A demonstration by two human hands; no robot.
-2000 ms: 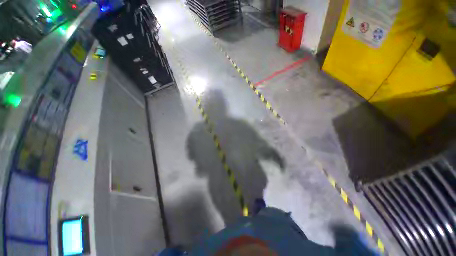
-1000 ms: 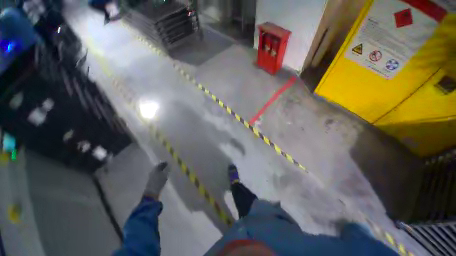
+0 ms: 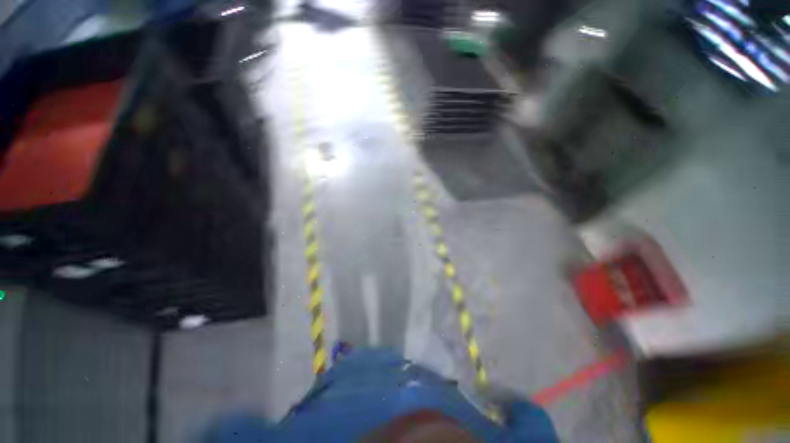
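Note:
The frame is strongly blurred. The blue smock (image 3: 372,394) shows at the bottom centre, with blurred blue sleeves at both sides of it. Neither my left hand nor my right hand shows. The nearest thing in front of me is the grey floor aisle (image 3: 359,216) between two yellow-black marked lines. Black racks or totes (image 3: 173,199) stand at the left, with white labels on their lower edge and a red-orange surface (image 3: 61,143) at the upper left.
A dark stack with ridged sides (image 3: 463,112) stands right of the aisle. A red box (image 3: 628,281) is at the right by a pale wall. A yellow cabinet (image 3: 723,411) shows at the lower right, and a grey machine panel (image 3: 78,372) at the lower left.
The view has turned and moved forward along the aisle. The black racks and the stack are nearer, and the yellow cabinet has slipped to the lower right. My left hand has left the picture.

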